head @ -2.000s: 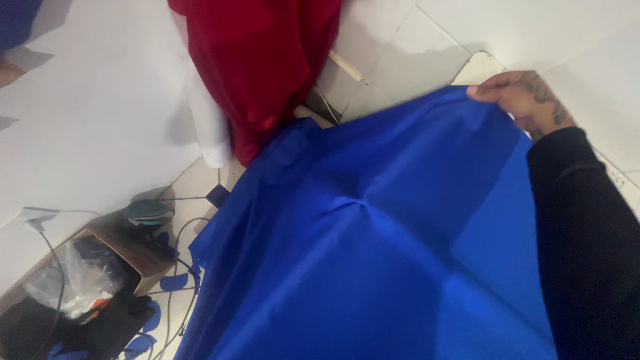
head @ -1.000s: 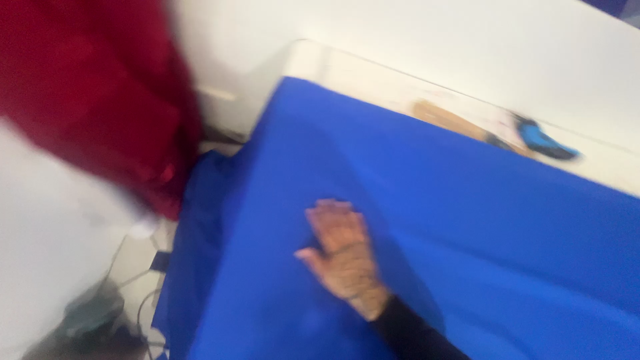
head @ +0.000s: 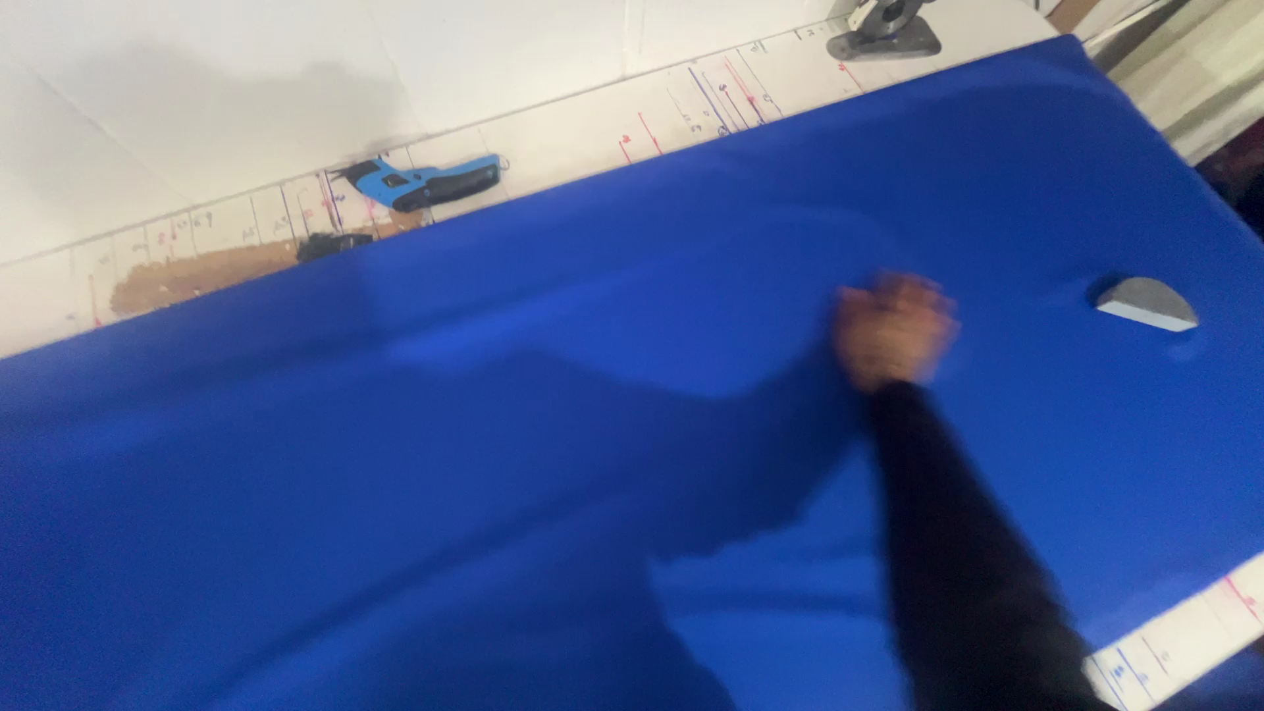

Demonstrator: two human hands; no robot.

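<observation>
A wide blue cloth [head: 553, 425] lies over a white table, with soft folds across its left and middle parts. My right hand [head: 894, 331], blurred, is over the cloth right of the middle, palm side down and seemingly touching it; nothing shows in its grasp. Its dark sleeve comes in from the lower right. To the right of the hand, a grey half-round block [head: 1147, 304] rests on the cloth. My left hand is out of view.
Along the back, the white table edge [head: 583, 148] bears coloured marks and handwriting. On it lie a blue and black hand tool [head: 430, 185], a brown flat piece [head: 207, 276] with a dark end, and a grey metal device on a base [head: 884, 39]. A white wall stands behind.
My right hand held the cloth's edge two seconds ago, then lay spread on the cloth; now it is over another part of it. The view has swung to the right along the table.
</observation>
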